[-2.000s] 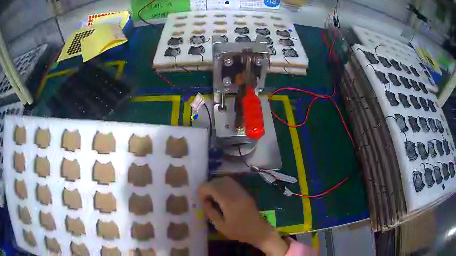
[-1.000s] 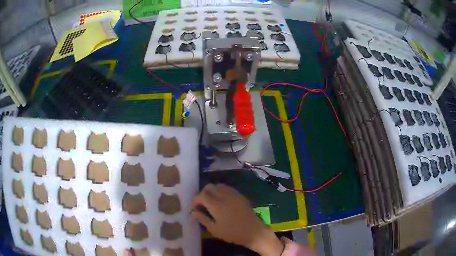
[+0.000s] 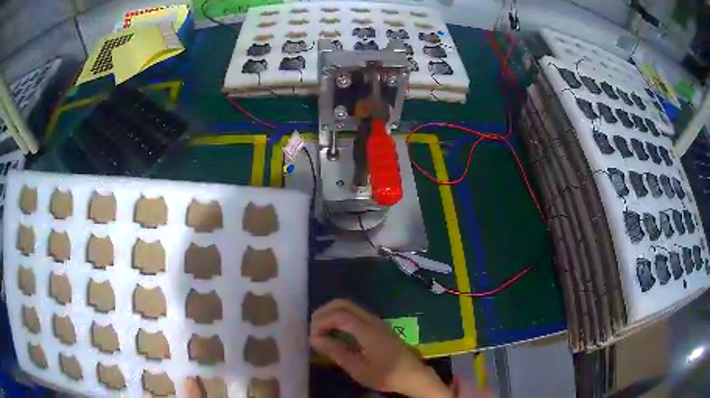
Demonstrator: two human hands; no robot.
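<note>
A white foam tray (image 3: 173,276) with rows of notched cutouts, brown backing showing in them, lies at front left. My right hand (image 3: 366,342) is beside its right edge with the fingers curled; whether it grips the edge or a small part is unclear. A fingertip of my left hand (image 3: 195,386) shows at the tray's lower part; the rest is out of the picture. The silver test fixture (image 3: 362,101) stands at centre, its red toggle handle (image 3: 382,167) hanging toward me. A thin dark wire comes from its round base.
A rear foam tray (image 3: 249,35) holds dark modules in some cutouts. A tall tray stack (image 3: 580,210) stands at right. A dark blister tray (image 3: 128,128) and yellow dot sheets (image 3: 132,54) are at left. Red wire (image 3: 467,167) loops right of the fixture; lead connectors (image 3: 420,268) lie by its baseplate.
The view has shifted slightly, so the fixture and trays sit a little higher in the picture. My left fingertip has come into view at the bottom. My right hand stays by the foam tray's edge.
</note>
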